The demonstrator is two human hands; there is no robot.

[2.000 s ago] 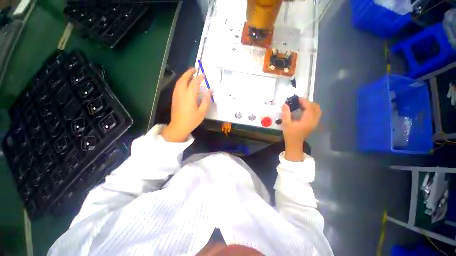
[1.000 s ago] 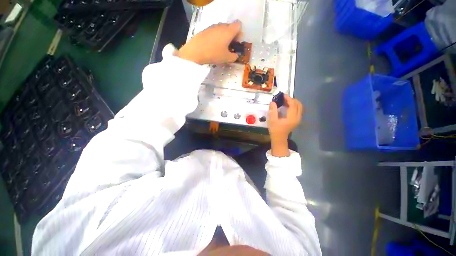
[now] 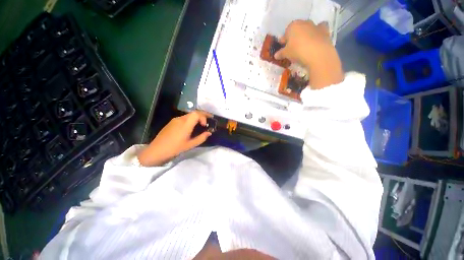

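My left hand (image 3: 175, 138) is near the front left corner of the machine base plate (image 3: 234, 104). It holds a small black unit (image 3: 211, 125) between thumb and fingers. My right hand (image 3: 311, 48) reaches over the base plate to the far orange-brown fixture (image 3: 268, 49). Its fingertips are on a small black unit (image 3: 278, 45) at that fixture's centre, partly hidden by the fingers. The near orange-brown fixture (image 3: 287, 85) has a dark centre, and my right wrist and sleeve cover part of it.
A blue stick (image 3: 220, 73) lies on the base plate. A red button (image 3: 276, 125) and small buttons line its front edge. Stacked black blister trays (image 3: 56, 109) lie on the green bench (image 3: 137, 38) at left. Blue crates (image 3: 390, 124) and shelving stand at right.
My left hand has drawn back from the far fixture to the front left edge with a black unit. My right hand has moved from the front right edge to the far fixture.
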